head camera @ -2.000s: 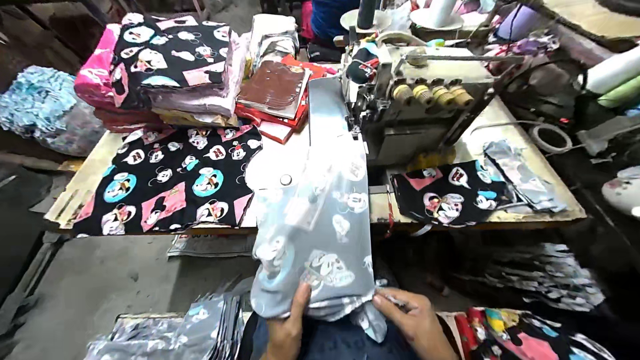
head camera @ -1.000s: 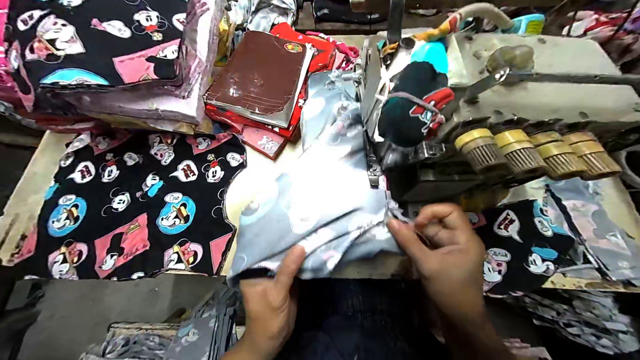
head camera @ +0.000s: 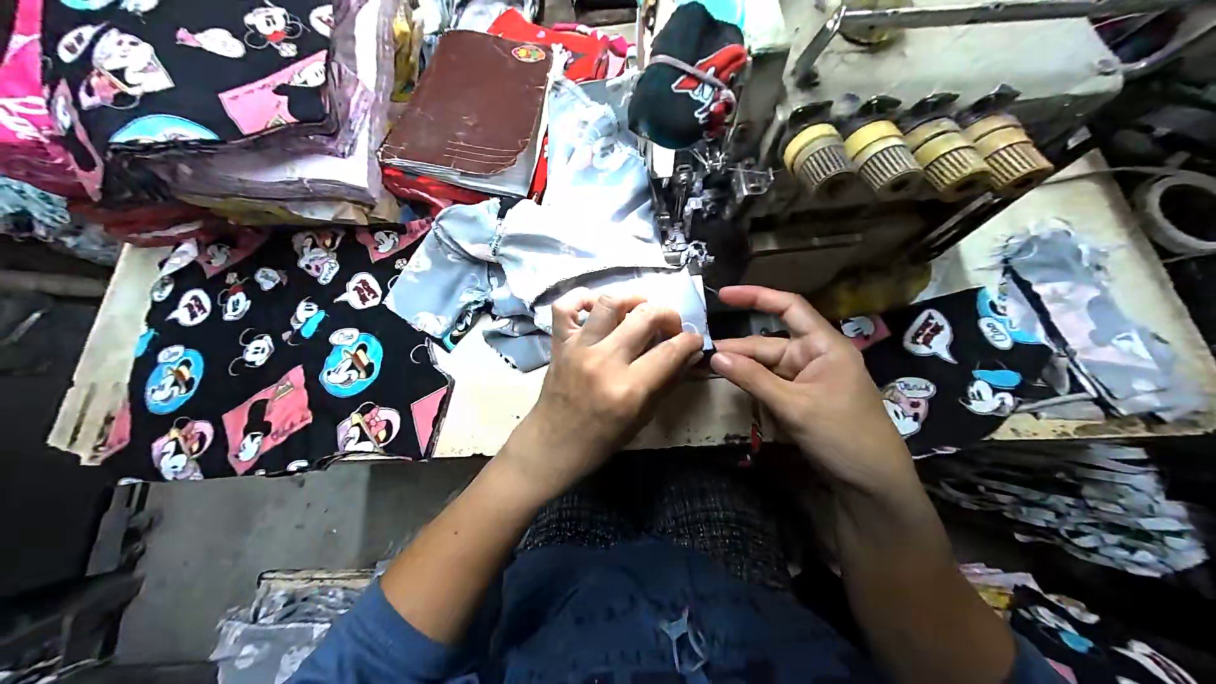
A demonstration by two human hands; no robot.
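A grey printed fabric piece (head camera: 608, 228) lies bunched on the table, its right part by the presser foot (head camera: 686, 252) of an overlock sewing machine (head camera: 950, 66). My left hand (head camera: 613, 370) rests on its near edge, fingers curled, pinching the cloth close to the corner. The fingertips of my right hand (head camera: 807, 370) pinch the same corner from the right, with the index finger raised. Both hands are just in front of the presser foot. Whether the needle is in the cloth cannot be seen.
Black cartoon-print fabric (head camera: 285, 351) covers the table's left, below a stack of folded fabric (head camera: 209, 95). A brown-covered notebook (head camera: 470, 104) lies behind the grey cloth. More black print pieces (head camera: 950, 370) and a grey piece (head camera: 1092, 323) lie at right. Thread tension dials (head camera: 883, 157) face me.
The grey fabric, earlier spread toward my lap, is now bunched on the table left of the presser foot. My left hand has moved right, close to my right hand.
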